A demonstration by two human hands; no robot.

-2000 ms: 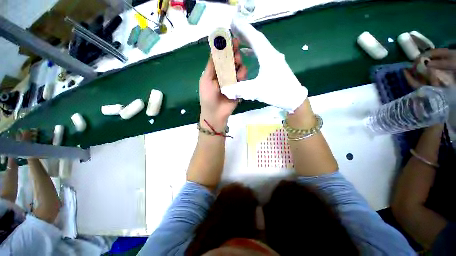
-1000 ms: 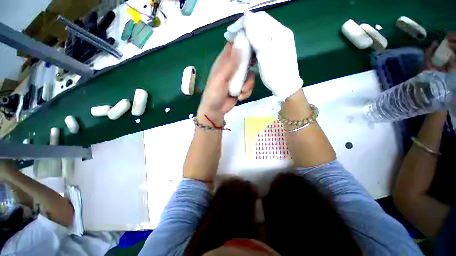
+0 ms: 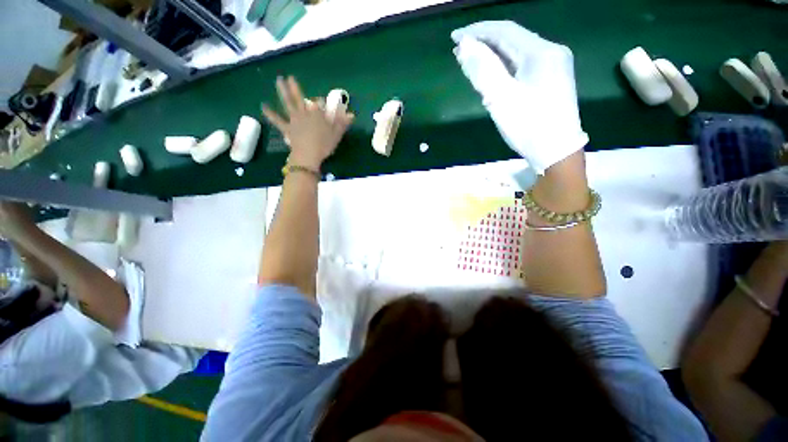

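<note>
My bare left hand is over the green belt with its fingers spread. A white device lies at its fingertips, partly hidden; whether they touch is unclear. A second device, with a cream face and a dark end, lies on the belt between my hands. My gloved right hand is over the belt, its fingers loosely curled with a gap to the thumb, and nothing shows in it. A sheet of small red labels lies on the white table, partly under my right forearm.
More white devices lie on the belt at left and right. A dark parts tray and a clear ribbed bottle stand at right. A grey bar crosses at left. People's arms show on both sides.
The device that was in my hands is gone from them, and another now lies on the belt between them. My hands have moved apart, and my left hand has opened. The view has shifted.
</note>
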